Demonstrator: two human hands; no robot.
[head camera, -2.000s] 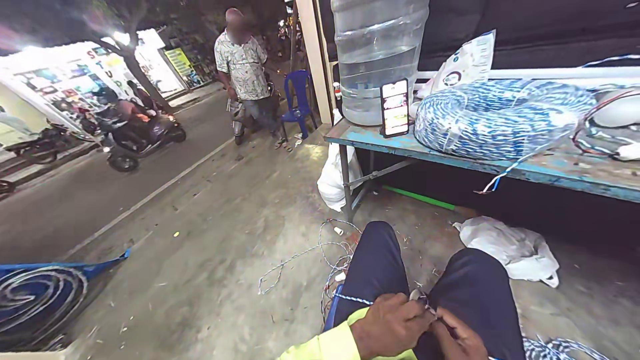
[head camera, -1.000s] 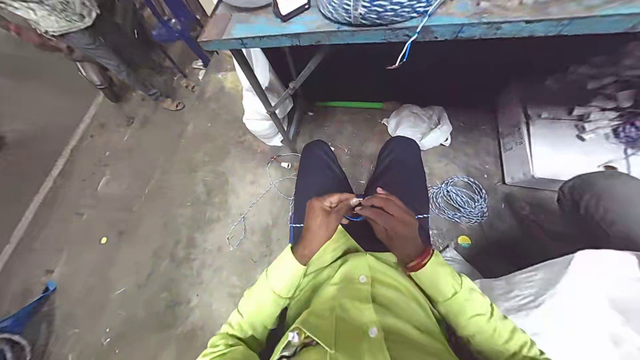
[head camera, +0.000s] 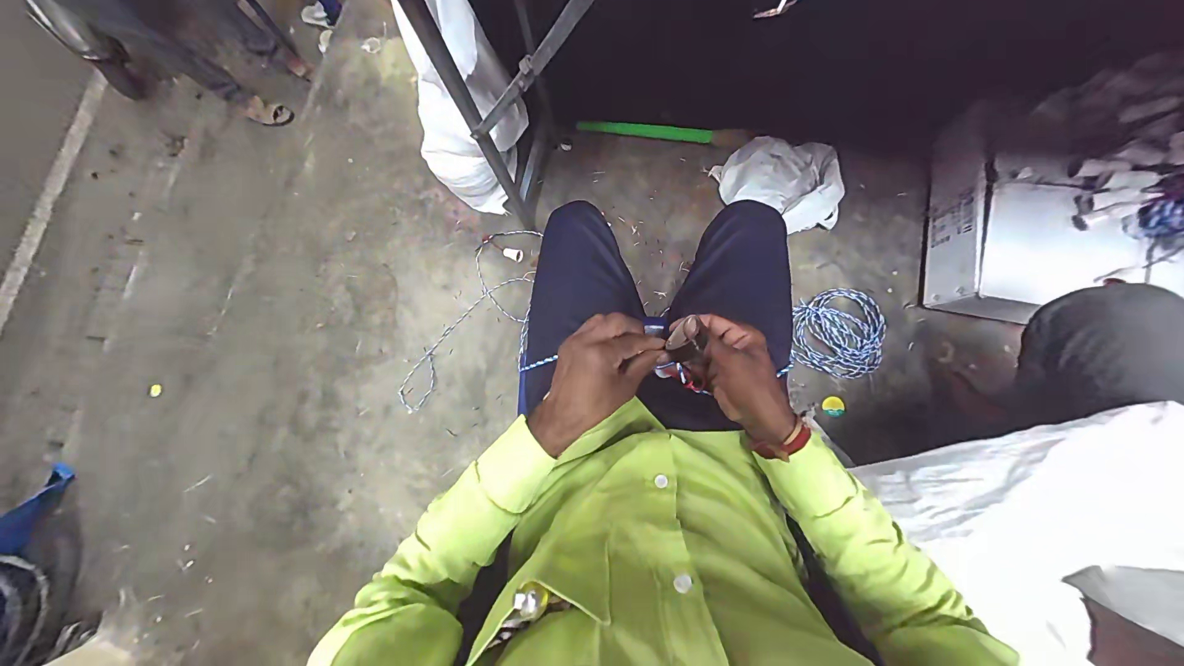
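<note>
Over my lap, my left hand (head camera: 606, 370) pinches the end of a blue-and-white twisted wire (head camera: 539, 363) near a small light-coloured piece; the exact grip is hidden by the fingers. Close beside it, my right hand (head camera: 737, 370) holds a small dark round part (head camera: 685, 340), perhaps a roll of tape, between thumb and fingers. Red and blue wire (head camera: 683, 375) shows just below the fingertips. A coil of the same twisted wire (head camera: 839, 333) lies on the floor by my right knee. More wire (head camera: 447, 335) with a small white fitting (head camera: 512, 254) trails on the floor at left.
A metal table leg (head camera: 462, 116) stands ahead beside a white bag (head camera: 467, 102). Past my knees are a green rod (head camera: 645, 132) and a white plastic bag (head camera: 786, 178). A box (head camera: 1036, 240) and a white sack (head camera: 1045, 499) are at right. A person's sandalled foot (head camera: 268, 112) is at upper left.
The view has tipped down toward my lap. My right hand now holds a dark round part that did not show clearly before. Both hands stay close together.
</note>
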